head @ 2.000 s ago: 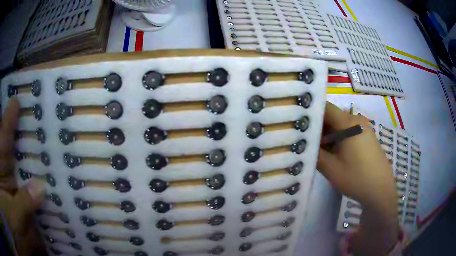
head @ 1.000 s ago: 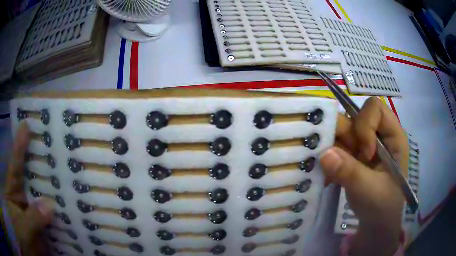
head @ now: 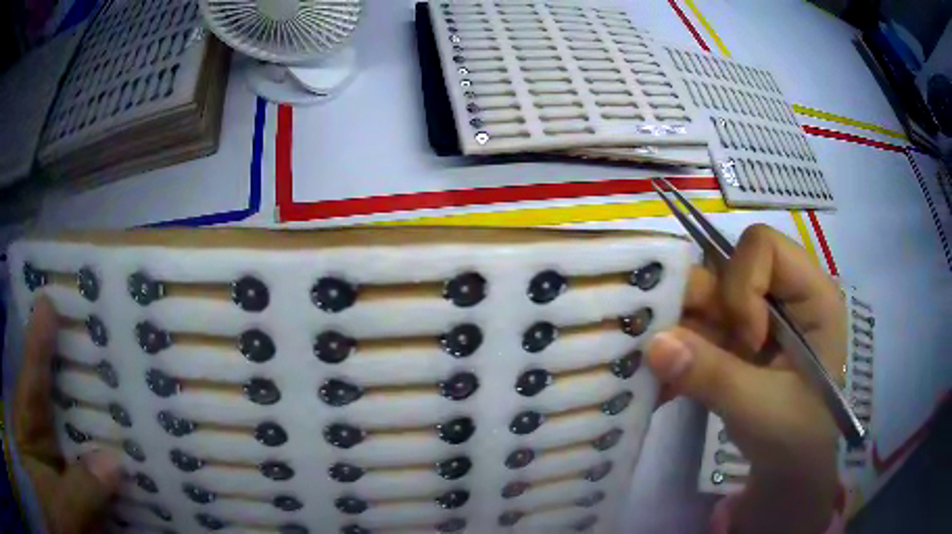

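A white foam tray (head: 292,365) with tan backing along its top edge is held up, tilted, close in front. Dark round driver units (head: 465,289) sit at the ends of its tan slots in four columns. My left hand (head: 52,448) grips the tray's left edge, thumb on the front. My right hand (head: 752,365) grips the right edge, thumb on the front. Silver tweezers (head: 778,318) are tucked in my right hand, their two tips apart and pointing to the upper left above the tray's corner. The tray's lower edge is out of the picture.
A thick stack of foam trays (head: 157,120) stands at the far left beside a white fan (head: 284,26). More foam trays (head: 569,130) lie at the far side, another (head: 778,156) beside them. A tray (head: 858,349) lies partly behind my right hand. Red tape (head: 449,197) and yellow tape (head: 480,216) cross the bench.
The tray first moved down in the view and tilted. My right hand now has its thumb on the tray front, and the tweezers point up and left, where they earlier pointed the other way.
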